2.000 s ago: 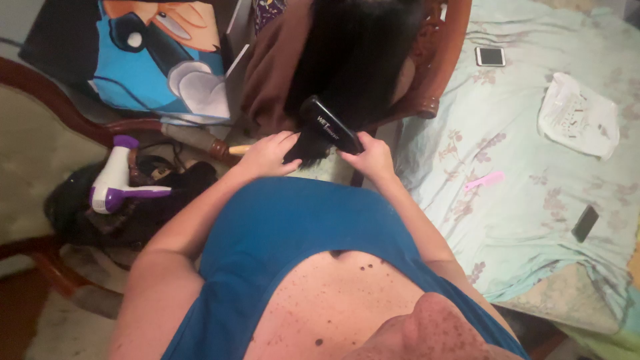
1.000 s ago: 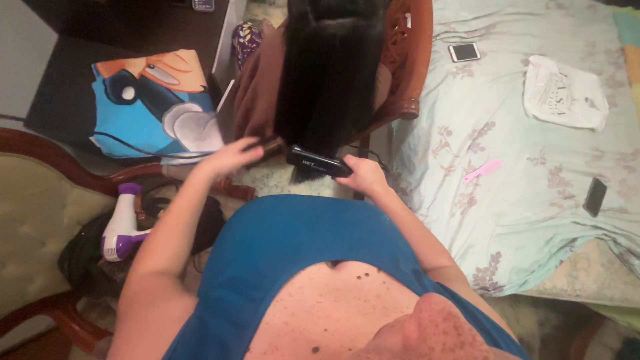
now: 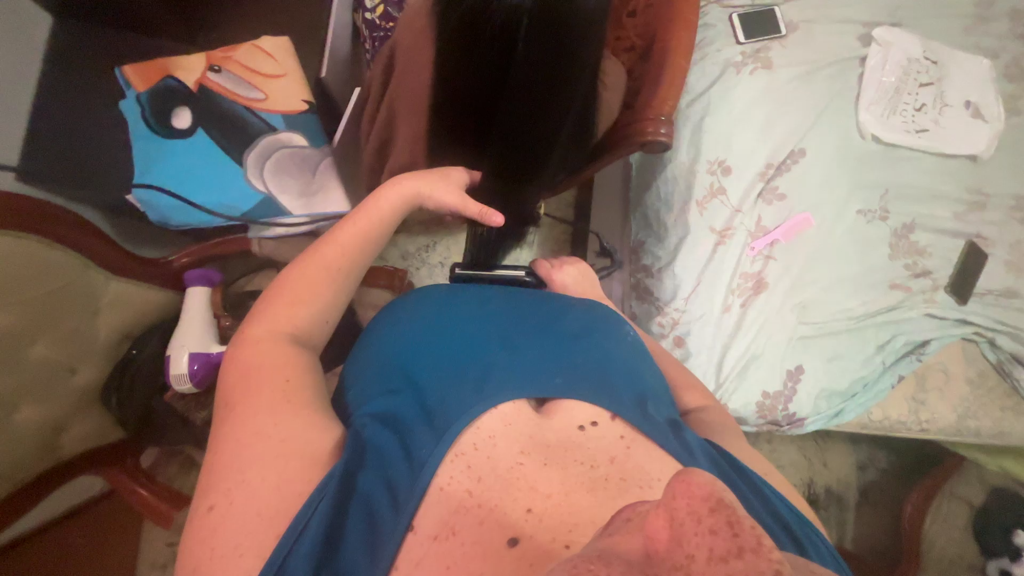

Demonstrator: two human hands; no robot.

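Long straight dark hair (image 3: 512, 96) of a seated person hangs down at the top middle. My right hand (image 3: 566, 276) grips a black hair straightener (image 3: 498, 274), which lies level across the hair's lower ends, close to my blue top. My left hand (image 3: 452, 196) is at the left side of the hair above the straightener, its thumb laid over the strands; its other fingers are partly hidden behind them. Whether the plates are closed on the hair is hard to tell.
A wooden chair (image 3: 660, 104) holds the seated person. On the bed (image 3: 696, 304) lie a pink comb (image 3: 780, 233), a white phone (image 3: 758, 25), a dark phone (image 3: 966, 272) and a plastic bag (image 3: 928, 96). A hair dryer (image 3: 194, 332) rests on an armchair (image 3: 64, 320) at left.
The straightener has moved down to the hair's ends, nearer my top. My left hand, away from the hair one second ago, is now at it.
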